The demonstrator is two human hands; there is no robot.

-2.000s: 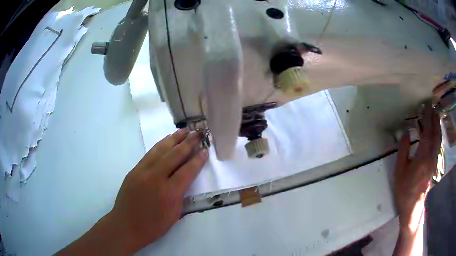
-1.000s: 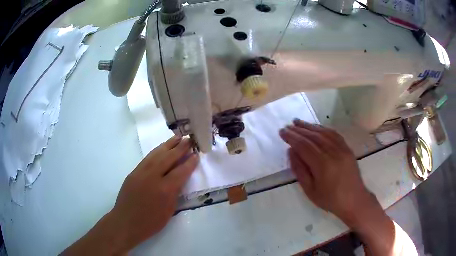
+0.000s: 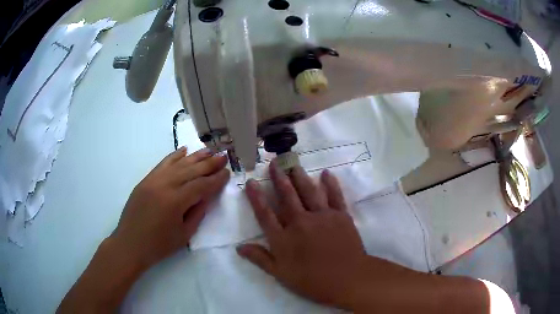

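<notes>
A white cloth panel [image 3: 393, 135] lies under the head of the white sewing machine [image 3: 381, 67] and spreads toward the front edge. A narrow rectangle outlined by a dark line [image 3: 344, 154] shows on it, right of the presser foot [image 3: 236, 160]. My left hand [image 3: 178, 199] lies flat on the cloth, fingertips just left of the foot. My right hand [image 3: 307, 245] lies flat, fingers spread, on the cloth below the lower tension dial [image 3: 286, 160]. The needle point is hidden behind the guard and fingers.
A stack of white cut pieces [image 3: 43, 110] with jagged edges lies at the left. A grey lamp [image 3: 147, 64] hangs left of the machine head. Gold-handled scissors [image 3: 516, 184] lie at the right end of the machine base.
The cloth now shows the outlined rectangle and hangs farther toward the front. My right hand came from the scissors area onto the cloth, then moved left toward the foot. My left hand stays near the foot.
</notes>
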